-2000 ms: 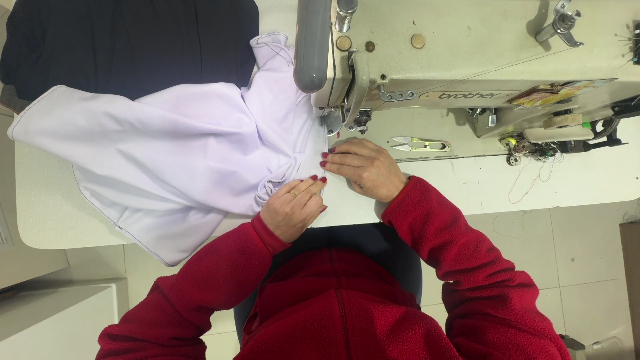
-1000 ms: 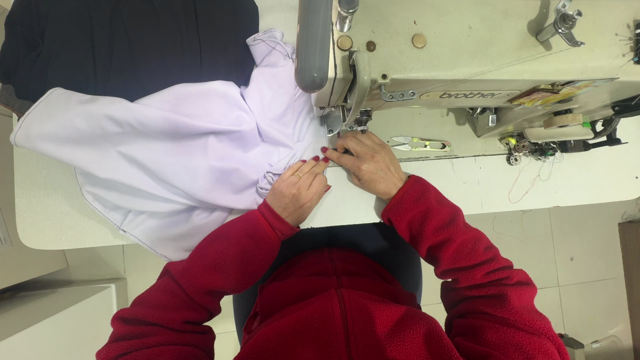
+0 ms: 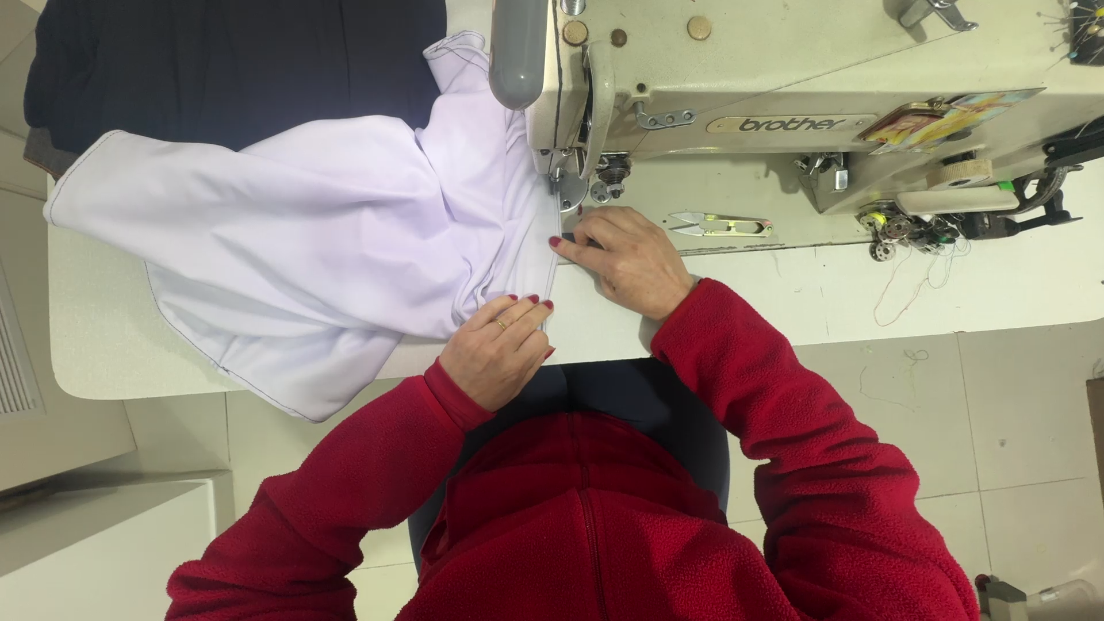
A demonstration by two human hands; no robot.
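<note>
A white fabric garment with dark overlocked edges lies on the table, its right edge running under the presser foot of a Brother sewing machine. My left hand presses and pinches that edge near the table's front, below the foot. The index finger of my right hand touches the edge just below the foot; the other fingers are curled over the machine bed. What lies under my right palm is hidden. Thread snips rest on the bed, right of my right hand.
Dark folded fabric lies behind the garment at the left. Several bobbins with loose threads sit at the right, beneath the machine's bobbin winder. A pincushion is at the top right corner. The white table's front edge runs before my body.
My left hand has moved down, away from my right hand, along the fabric's edge. More of that straight edge shows between the two hands.
</note>
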